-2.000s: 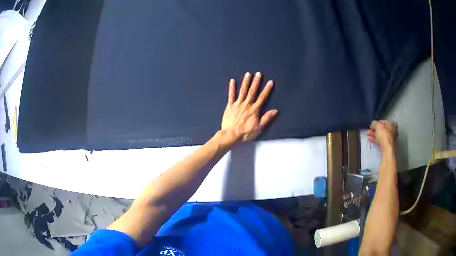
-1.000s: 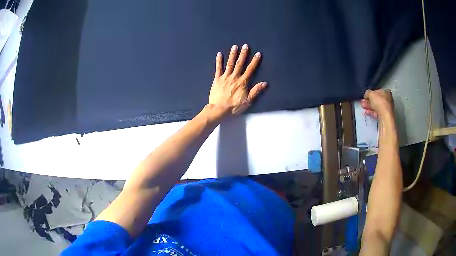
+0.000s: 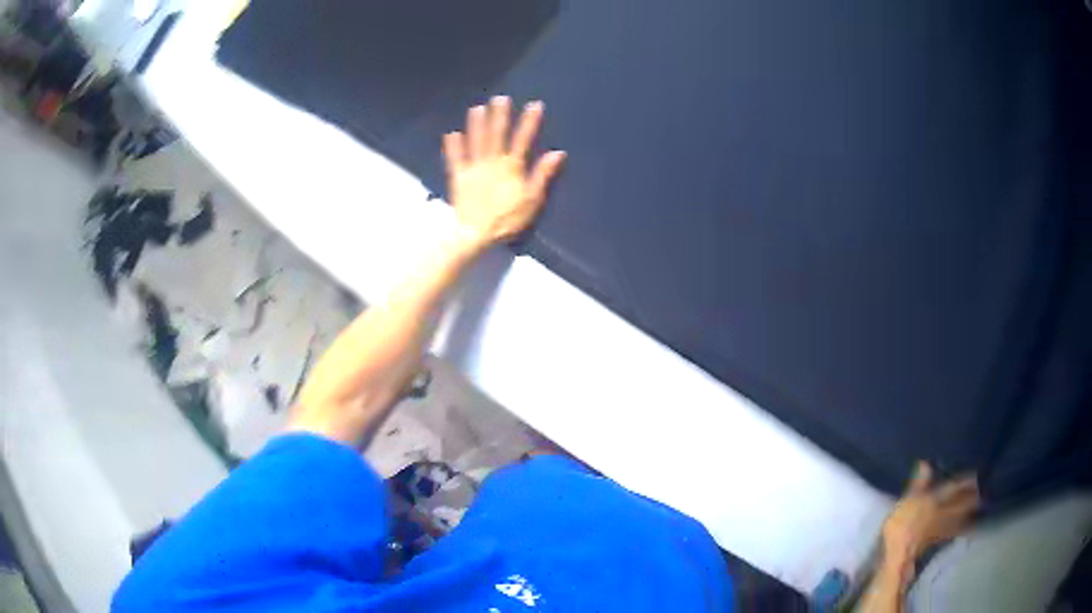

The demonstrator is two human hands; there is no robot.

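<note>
Dark navy fabric (image 3: 766, 204) covers the table, its near edge running diagonally down to the right. A darker section of cloth (image 3: 383, 60) shows at the upper left. My left hand (image 3: 493, 180) lies flat near the fabric's edge, palm down with fingers spread. My right hand (image 3: 934, 515) is at the fabric's near edge at the lower right, thumb apart from the fingers. It is blurred, and whether it pinches the cloth is unclear.
The white table border (image 3: 671, 407) runs diagonally between the cloth and my body. A small light-blue block (image 3: 829, 587) shows beside my right wrist. Pale and dark scraps (image 3: 144, 228) lie on the floor at the left. A pale grey surface shows at the lower right.
The view has turned, so the table edge now slants down to the right. The rail and cutter have left the picture. My right hand appears lower, its thumb now apart from its fingers.
</note>
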